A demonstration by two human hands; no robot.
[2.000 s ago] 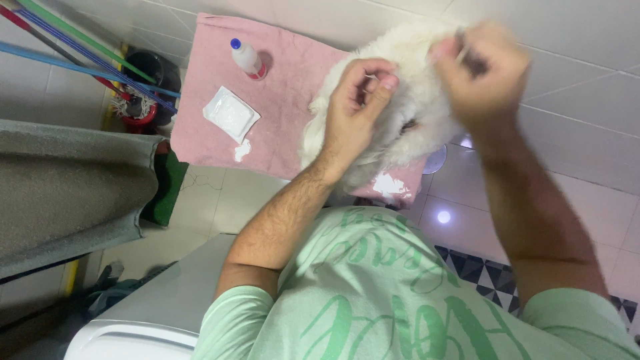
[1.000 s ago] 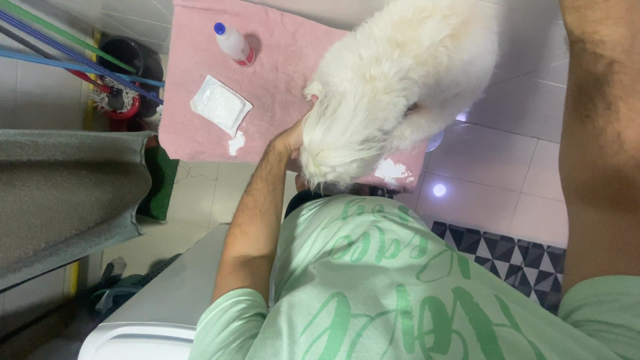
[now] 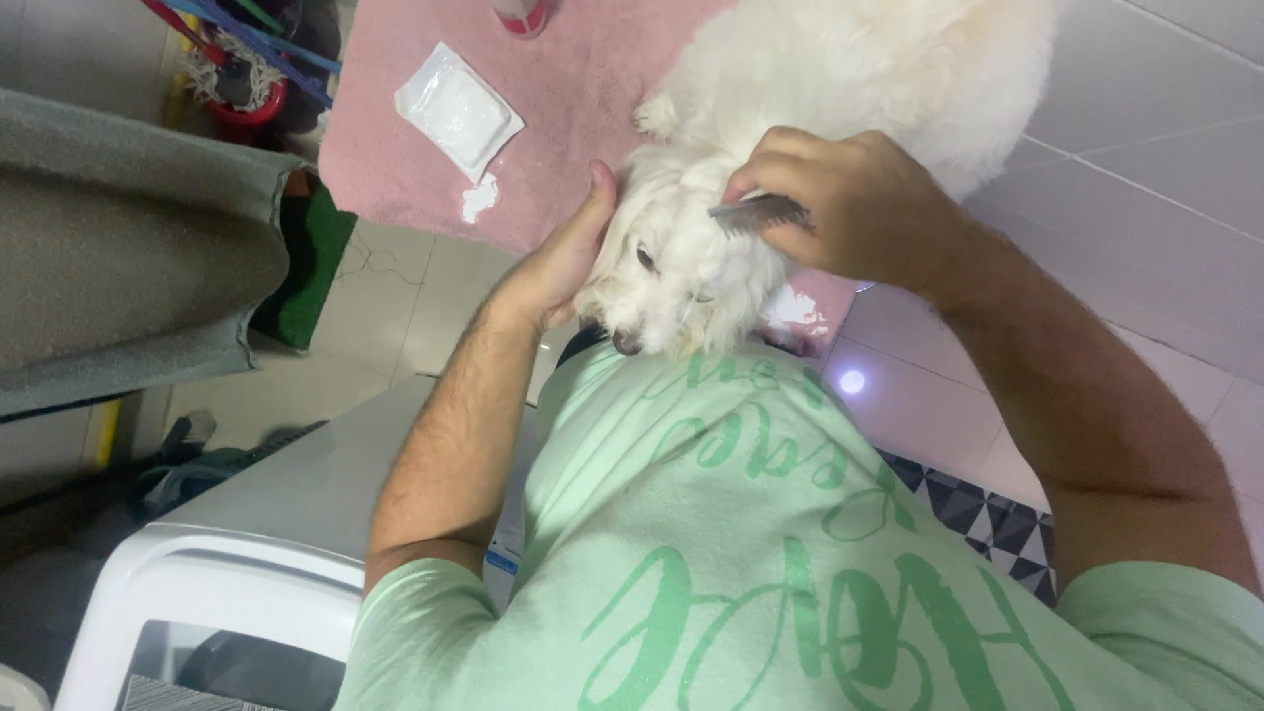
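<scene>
A white long-haired dog is on a pink towel, its head turned toward my shirt and its dark nose pointing down. My left hand cups the side of the dog's head and jaw, with the thumb up beside the ear; the other fingers are mostly hidden behind the fur. Between the fingers of my right hand is a small metal comb, its teeth against the fur on top of the dog's head.
On the towel lie a white packet and a bottle, partly cut off. A mop in a red bucket stands at upper left, above a hanging grey cloth. A white appliance is at lower left. Tiled wall borders the right.
My right hand has come back from the right side onto the dog's head with the comb. The dog's face, hidden by fur earlier, now shows. The view has shifted closer.
</scene>
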